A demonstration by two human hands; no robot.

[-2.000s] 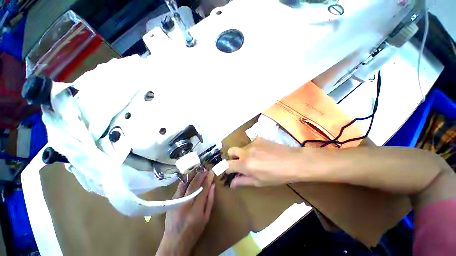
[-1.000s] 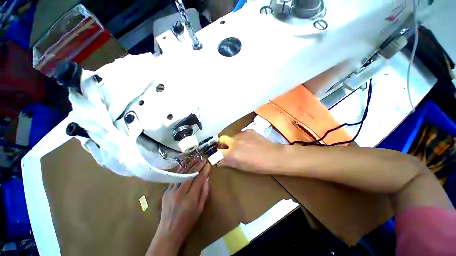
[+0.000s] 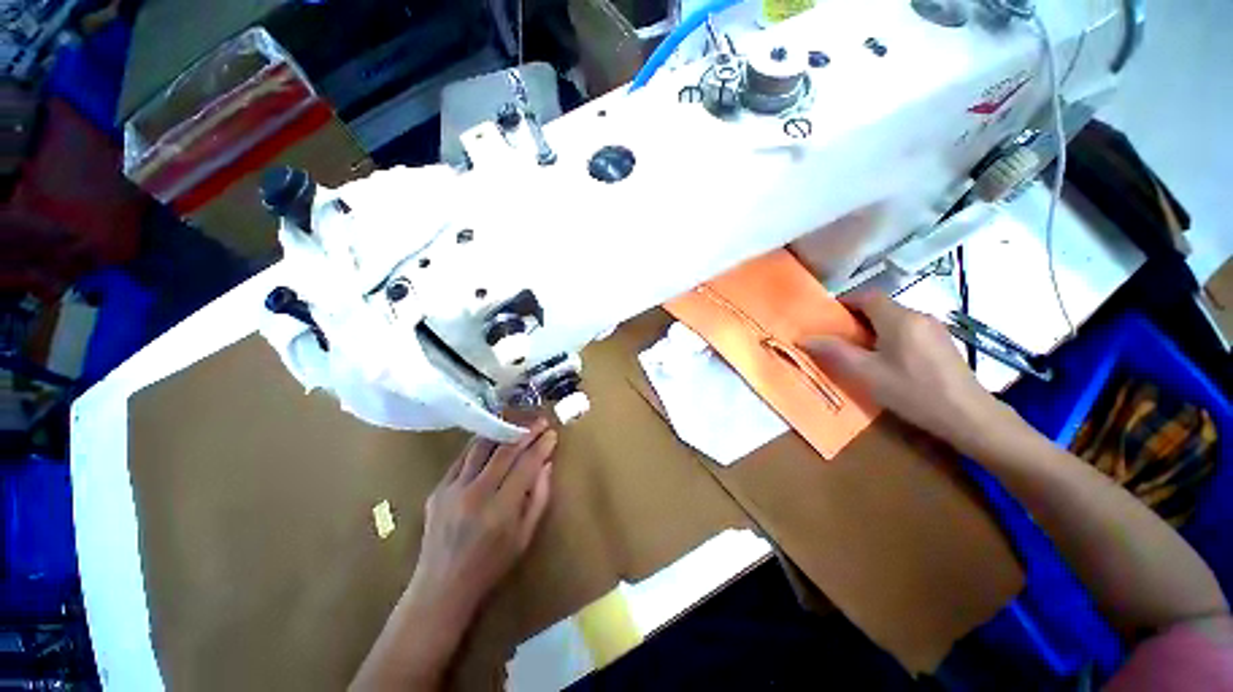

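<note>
A large brown cloth panel (image 3: 271, 541) covers the white table under the sewing machine (image 3: 649, 203). My left hand (image 3: 487, 507) lies on the cloth with its fingertips beside the needle area (image 3: 534, 392); I cannot tell whether it grips the cloth. My right hand (image 3: 909, 368) is at the orange slotted card (image 3: 798, 365), with the thumb over its face and the fingers at its right edge. A white paper piece (image 3: 710, 399) lies partly under the card. Thread snips (image 3: 998, 345) lie on the table right of my right hand. A cream ticket (image 3: 384, 519) is on the cloth.
A yellow strip (image 3: 609, 627) lies at the table's front edge over white sheets. A blue bin (image 3: 1122, 352) with orange-and-black plaid cloth (image 3: 1149, 446) stands at the right. A box with red and clear wrapping (image 3: 230, 122) is at the back left.
My right hand has moved from the needle area to the orange card. The snips now lie on the table. My left hand stays by the needle, and the view has shifted.
</note>
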